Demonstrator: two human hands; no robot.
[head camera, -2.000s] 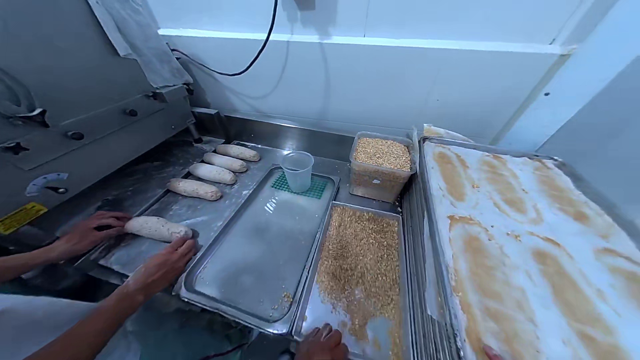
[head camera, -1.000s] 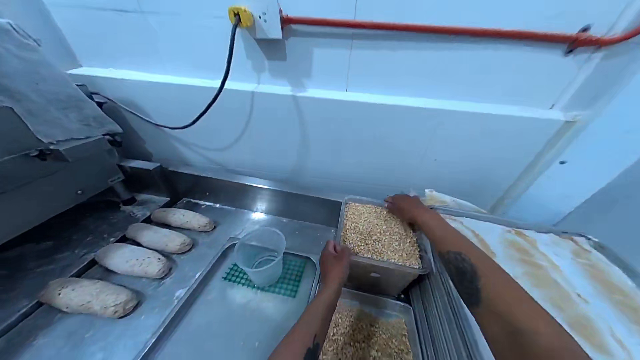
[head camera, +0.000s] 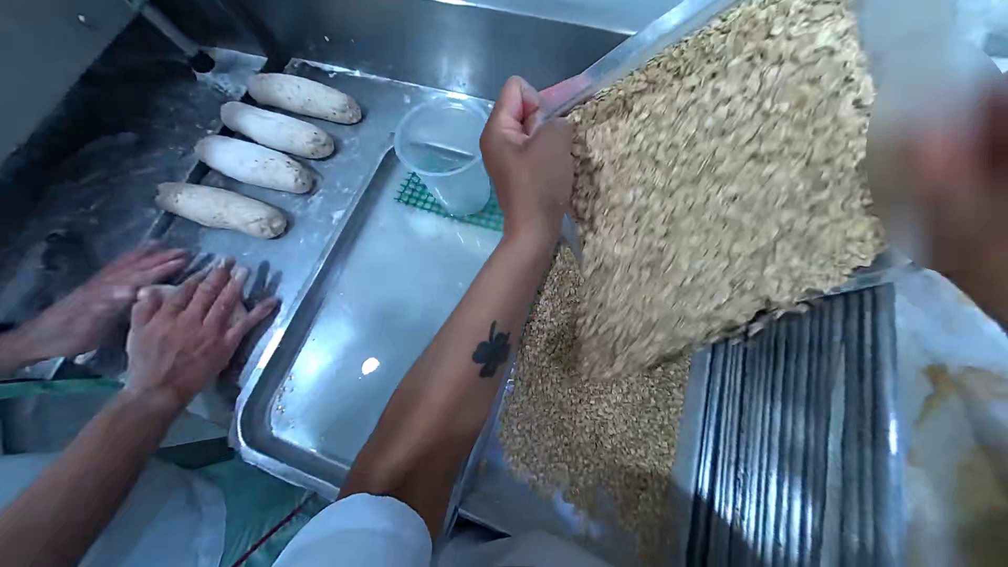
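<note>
My left hand (head camera: 529, 161) is closed on the left rim of a clear plastic tub (head camera: 642, 51), which is tilted toward me. My right hand (head camera: 965, 181), blurred, is at the tub's right side; its grip reads as holding that wall. Rolled oats (head camera: 724, 181) slide over the tub's near edge onto the flakes (head camera: 598, 425) in a metal tray (head camera: 504, 504) below. Left of my forearm lies a wide metal tray (head camera: 346, 252) with a green mesh (head camera: 421, 197) and a clear plastic cup (head camera: 445, 157) on it.
At left, a co-worker's hands (head camera: 185, 331) press on a dough piece, mostly hidden. Several floured dough loaves (head camera: 252, 161) lie beyond them on the metal surface. A stack of metal trays (head camera: 795, 433) stands right of the flakes, beside a white surface with brown patches (head camera: 953, 394).
The tub, upright between my hands one second ago, is now lifted and tipped, with oats pouring out. The co-worker's hands are back in view at the left. The view has swung downward.
</note>
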